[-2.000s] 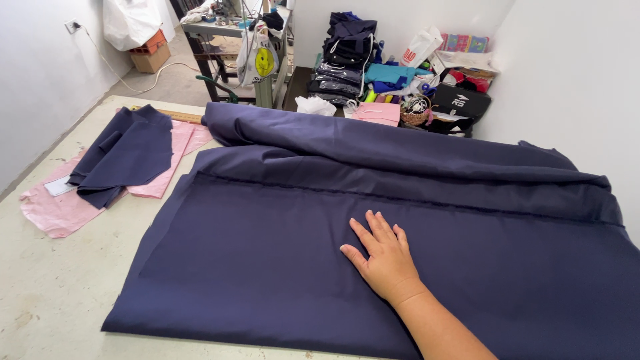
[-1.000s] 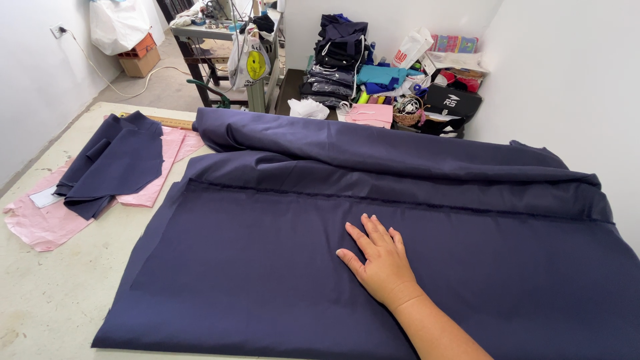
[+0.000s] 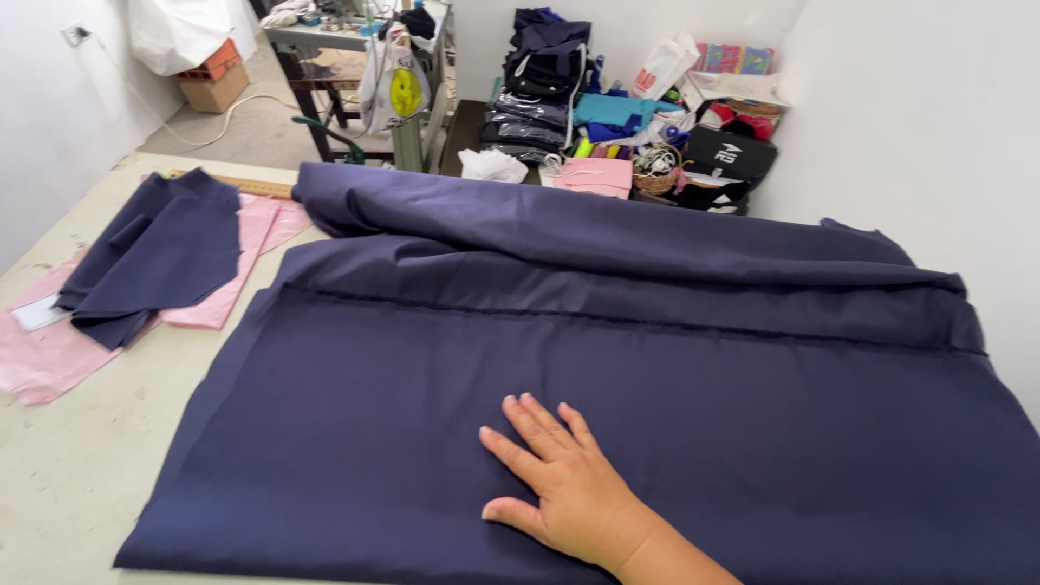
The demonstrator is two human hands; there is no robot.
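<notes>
A large piece of navy blue fabric [image 3: 366,439] lies folded over the table, its frayed edge running across it from left to right. Beyond that edge the cloth is bunched into a thick, loose roll [image 3: 520,215]. My right hand [image 3: 561,487] rests palm down on the flat part, fingers spread, holding nothing. Cut navy fabric pieces [image 3: 171,252] lie in a small pile at the left, on top of pink pieces [image 3: 215,305] that look like paper or thin cloth. My left hand is out of view.
The pale table top [image 3: 73,455] shows at the left, with a wooden ruler [image 3: 264,188] near its far edge. Behind stand a sewing machine table [image 3: 325,36] with a hanging plastic bag [image 3: 394,85], and a low surface heaped with folded garments [image 3: 544,81], thread and a basket [image 3: 656,180]. White walls flank both sides.
My right hand has slid slightly toward the near edge of the fabric, its fingers still spread. The fabric and the cut pieces keep their arrangement.
</notes>
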